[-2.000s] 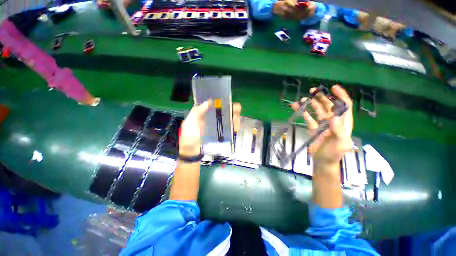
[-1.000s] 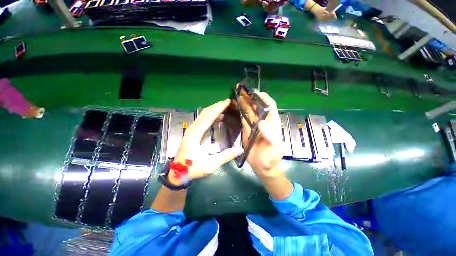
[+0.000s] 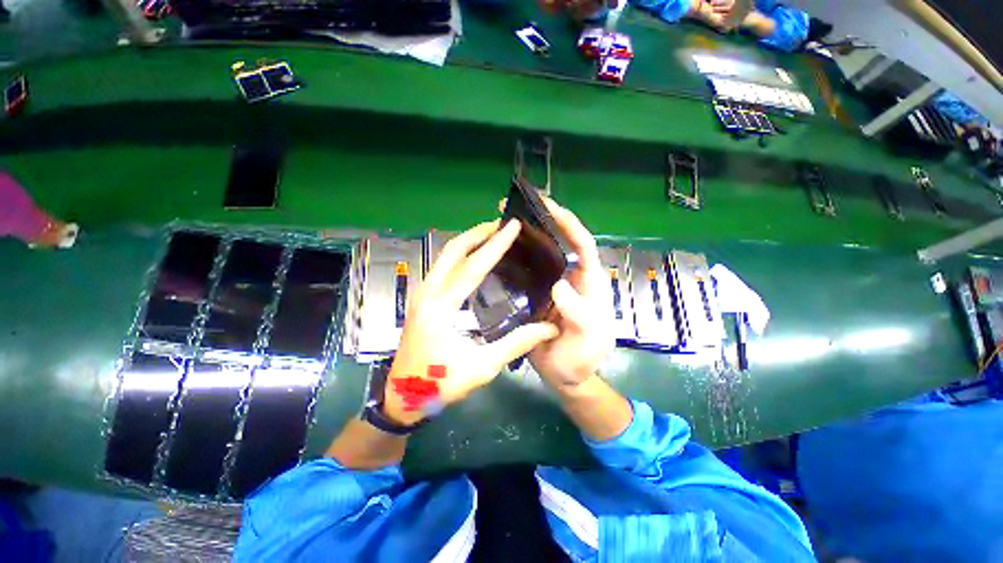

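Note:
My left hand (image 3: 445,319) and my right hand (image 3: 583,313) hold a dark phone-sized piece (image 3: 528,269) between them, tilted, over the bench. It looks like a display module and a middle frame put together, its glossy dark face partly showing. My fingers cover its edges. Behind my hands stands a row of silver-grey display modules (image 3: 379,297) with black strips and orange tabs, its middle hidden by my hands. A clear blister tray (image 3: 218,357) with black screens in its pockets lies to the left.
On the green belt (image 3: 363,165) lie a black screen (image 3: 253,176) and several open frames (image 3: 683,180). A white cloth (image 3: 739,297) and a slim black stick (image 3: 741,343) are right of the modules. A pink sleeve (image 3: 22,209) with a hand is at the left edge; other workers' hands are across the belt.
The display module and the frame, held apart two seconds ago, are now together between my hands. My hands have met, and the frame has turned to show a glossy face. The view has shifted right.

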